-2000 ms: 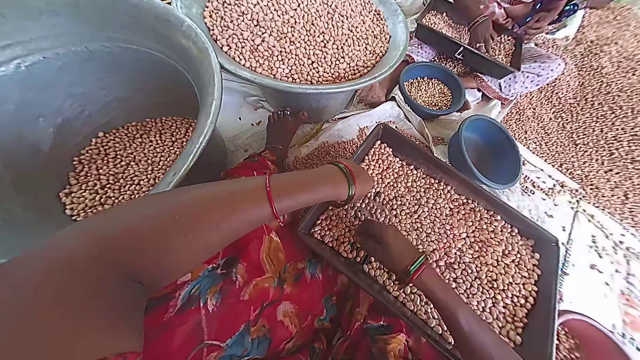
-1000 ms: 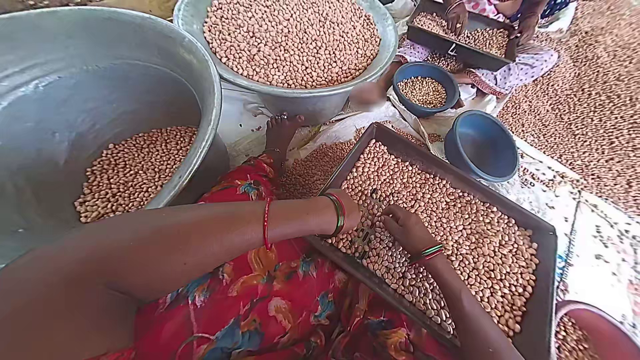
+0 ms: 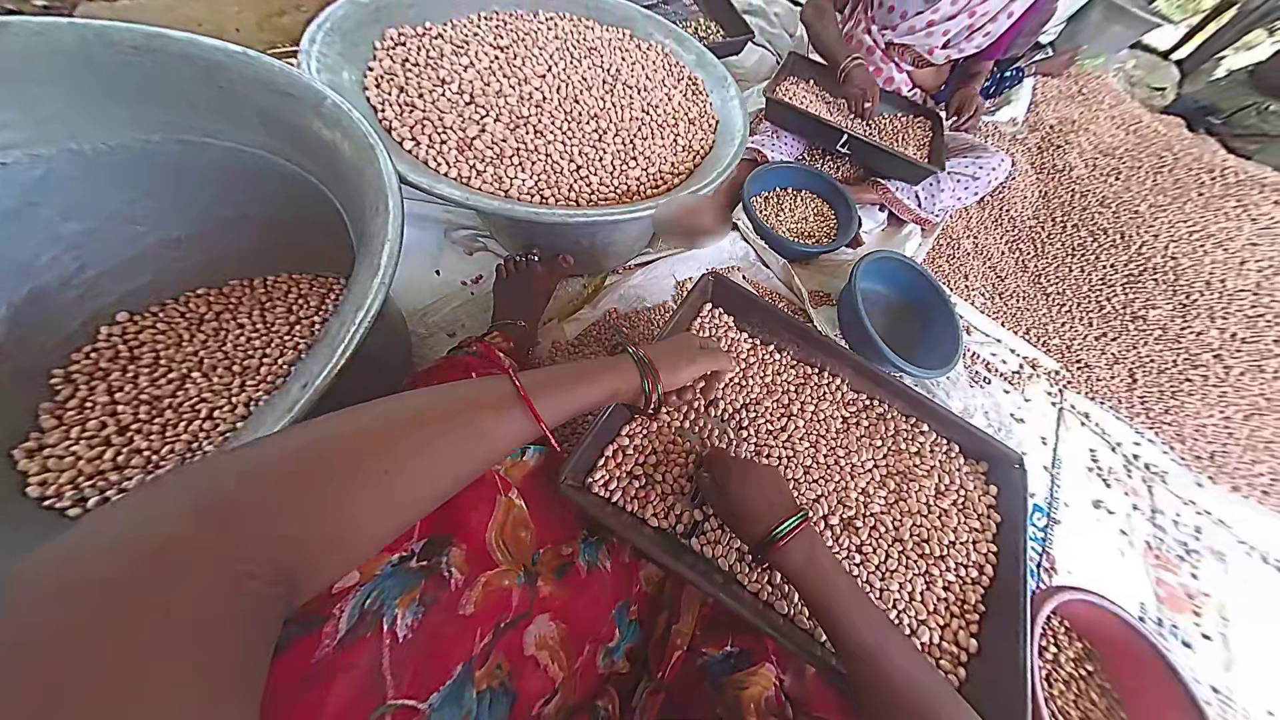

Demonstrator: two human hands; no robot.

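A dark rectangular metal tray point(image 3: 1012, 560), spread with light brown nuts or seeds point(image 3: 860, 450), rests tilted at my lap. My left hand point(image 3: 690, 368), with bangles at the wrist, is over the tray's upper left part, fingers curled down at the nuts. Nearer the tray's lower left edge, my right hand point(image 3: 745, 492) touches the nuts with its fingers bent under. Whether either hand holds any nuts is hidden by the fingers. A bit of the tray's dark floor shows between and below the hands.
Large metal tubs point(image 3: 385, 250) point(image 3: 735, 120) hold more nuts at left and top. Blue bowls point(image 3: 900, 315) point(image 3: 800, 210) stand beyond the tray, a red tub point(image 3: 1130, 640) at lower right. Another person's hand point(image 3: 858, 88) is in a second tray point(image 3: 860, 150); a big nut heap point(image 3: 1120, 260) lies right.
My right hand has moved toward the tray's near left edge since a second ago, and its fingers have curled in. My left hand has shifted slightly over the tray's upper left part.
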